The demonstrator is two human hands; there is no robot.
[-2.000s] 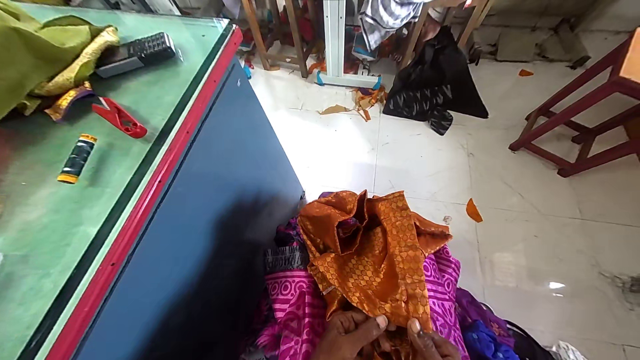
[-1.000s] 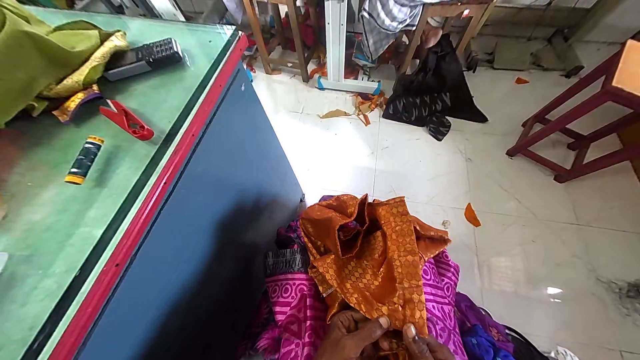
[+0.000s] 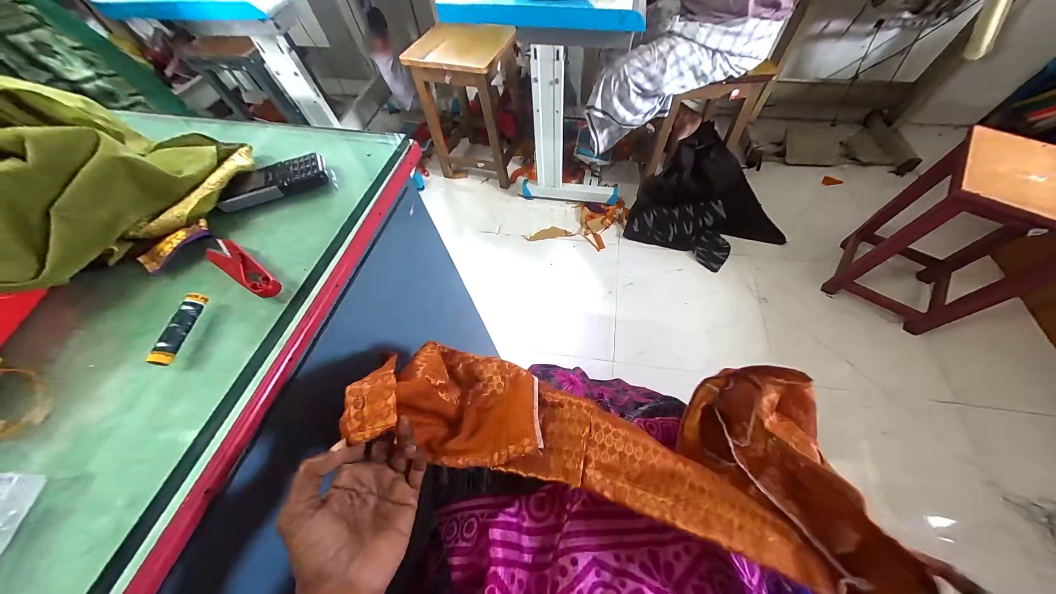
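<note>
A piece of orange brocade fabric [image 3: 627, 450] with a woven pattern stretches across my lap over magenta printed cloth [image 3: 569, 536]. My left hand [image 3: 359, 495], palm up, pinches its left end between thumb and fingers. Toward the lower right the fabric bunches up, showing a plainer inner side and a pale seam edge. Only a dark sliver of my right hand [image 3: 949, 573] shows at the bottom right edge, beside the fabric; its fingers are hidden.
On the green glass-topped table [image 3: 91, 412] at left lie green cloth [image 3: 91, 190], a remote control [image 3: 276, 180], red thread snips [image 3: 244, 268] and a thread spool [image 3: 177, 328]. A maroon stool [image 3: 949, 214] stands right. Beyond are a black bag [image 3: 701, 198] and a seated person's checked garment [image 3: 685, 62].
The orange fabric, bunched between both hands before, is now spread out sideways. My left hand has moved left with one end, and my right hand has moved right. The view has tilted up.
</note>
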